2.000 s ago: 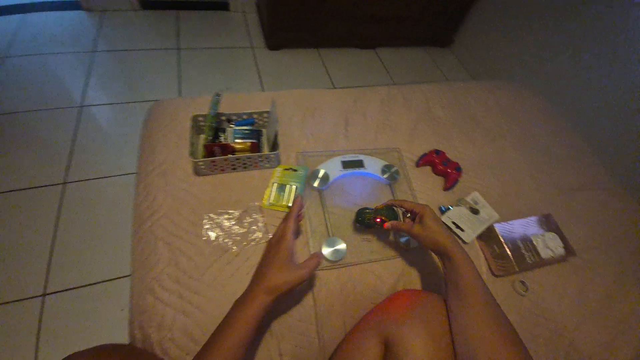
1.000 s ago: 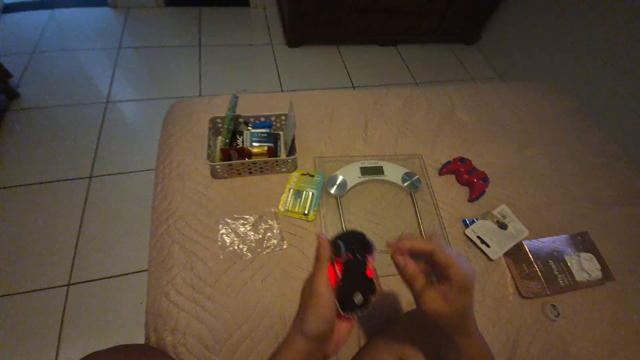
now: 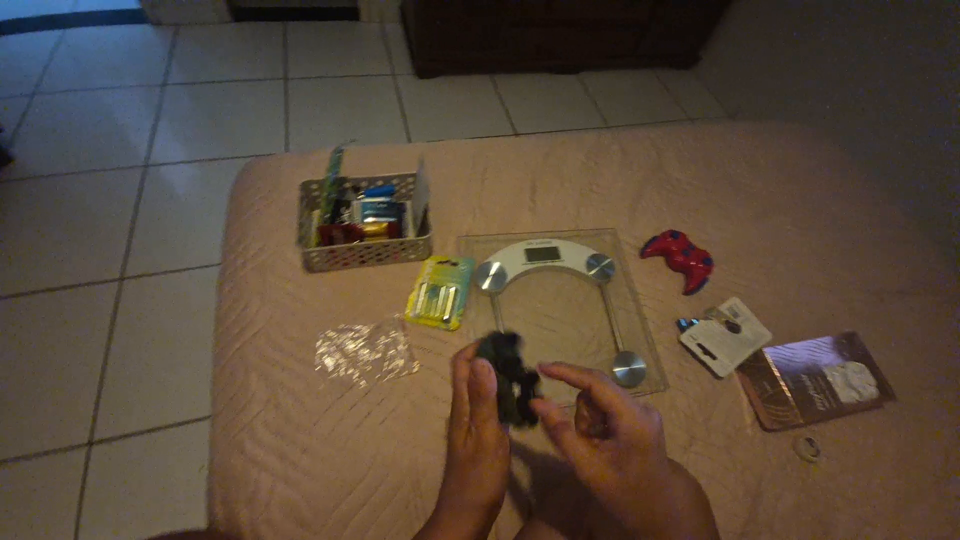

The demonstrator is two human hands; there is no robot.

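A small dark object (image 3: 510,379), blurred, perhaps a toy car, is held upright by my left hand (image 3: 476,420) below the middle of the view. The thumb and finger of my right hand (image 3: 607,420) are at its right side; whether they grip it is unclear. Just beyond both hands lies a glass bathroom scale (image 3: 544,253) with round metal pads and a small display. A yellow-green blister pack of batteries (image 3: 439,294) rests by the scale's left edge. Crumpled clear plastic (image 3: 366,351) lies left of my left hand.
A perforated basket (image 3: 367,257) of mixed items stands at the back left of the quilted bedspread (image 3: 300,457). To the right are a red game controller (image 3: 681,259), a white blister card (image 3: 724,341), a brown package (image 3: 806,382) and a small ring-shaped roll (image 3: 808,448).
The dark object was in my right hand two seconds ago and is now in my left. Its red lights, seen earlier, do not show now. My right fingers have come closer to it.
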